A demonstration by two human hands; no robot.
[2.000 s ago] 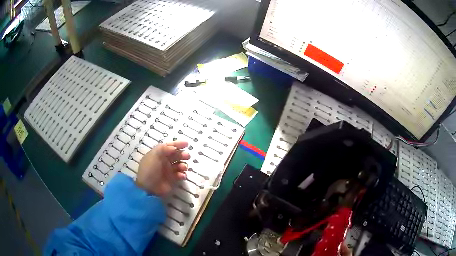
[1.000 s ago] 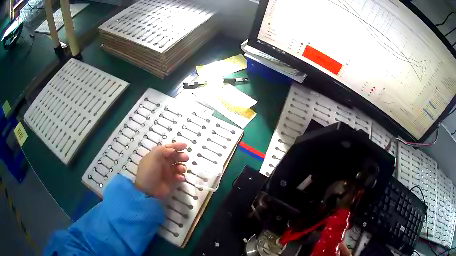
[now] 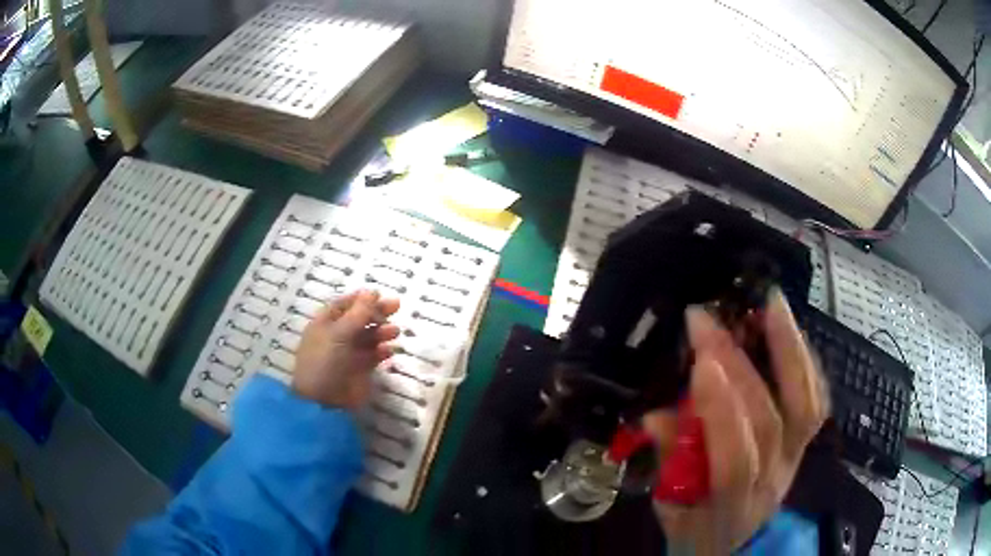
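Note:
A black test fixture (image 3: pixel 636 293) stands right of centre, with a round shiny metal coupler (image 3: pixel 582 479) low on it. My right hand (image 3: pixel 750 424) is at the fixture around its red clamp handle (image 3: pixel 682 462); its fingers are raised and blurred, so the grip is unclear. My left hand (image 3: pixel 346 345) rests over the central white parts tray (image 3: pixel 234 315), fingers curled with the fingertips near each other. Whether a small part is between them cannot be made out. The tray holds rows of dark dumbbell-shaped parts in slots.
A second tray (image 3: pixel 141 255) lies far left, and a tray stack (image 3: pixel 293 71) is behind. Yellow and white papers (image 3: pixel 456 196) with dark pens lie behind the central tray. A monitor (image 3: pixel 739 98) shows curves and a red block. A keyboard (image 3: pixel 858 380) and more trays (image 3: pixel 924 326) are at right.
My right hand has come into clear view at the fixture and its red handle. The camera view has shifted a little. The monitor now shows curves. My left hand stays over the tray.

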